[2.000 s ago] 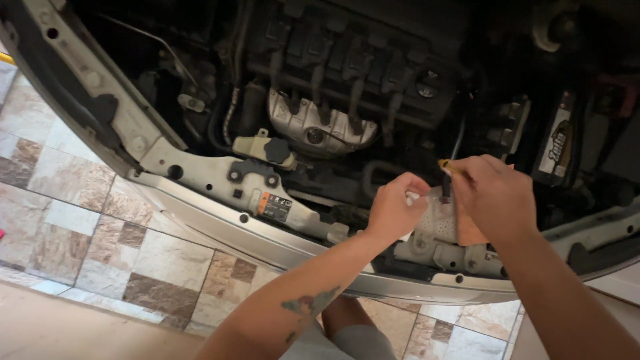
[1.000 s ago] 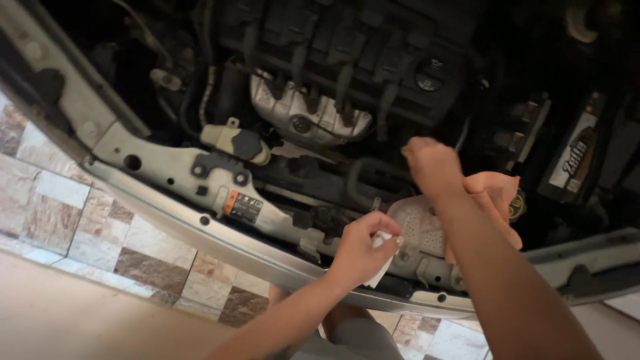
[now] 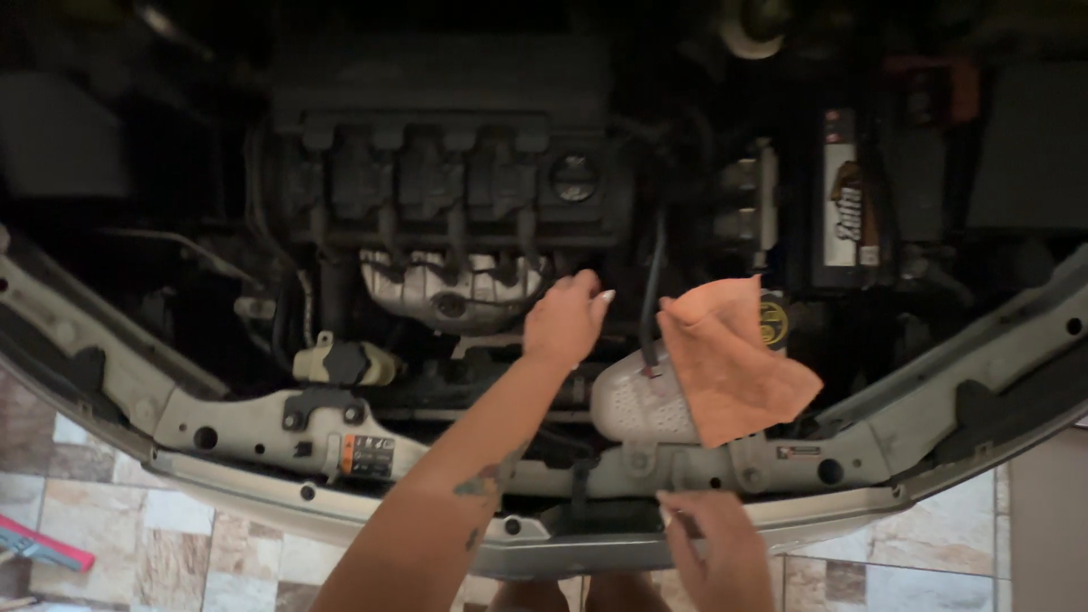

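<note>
My left hand (image 3: 565,319) reaches into the engine bay, just right of the silver exhaust manifold heat shield (image 3: 450,293); its fingers are bent, and whether they hold something small is unclear. Below, my right hand (image 3: 718,544) is over the car's front edge, blurred, fingers curled, its contents unclear. An orange cloth (image 3: 735,365) lies draped over part of a light perforated cover (image 3: 633,408), above my right hand. A dark hose (image 3: 654,280) runs down to that cover. The black engine cover with its round oil filler cap (image 3: 575,177) lies above my left hand.
The car battery (image 3: 841,204) stands at the right. A yellowish reservoir with a black cap (image 3: 347,364) is at the left behind the front crossmember (image 3: 246,433). A pink and blue item (image 3: 47,544) lies on the tiled floor at the lower left.
My left hand has moved from the front crossmember up beside the heat shield. My right hand has drawn back to the car's front edge. White paper seen in my left hand earlier is not plainly visible.
</note>
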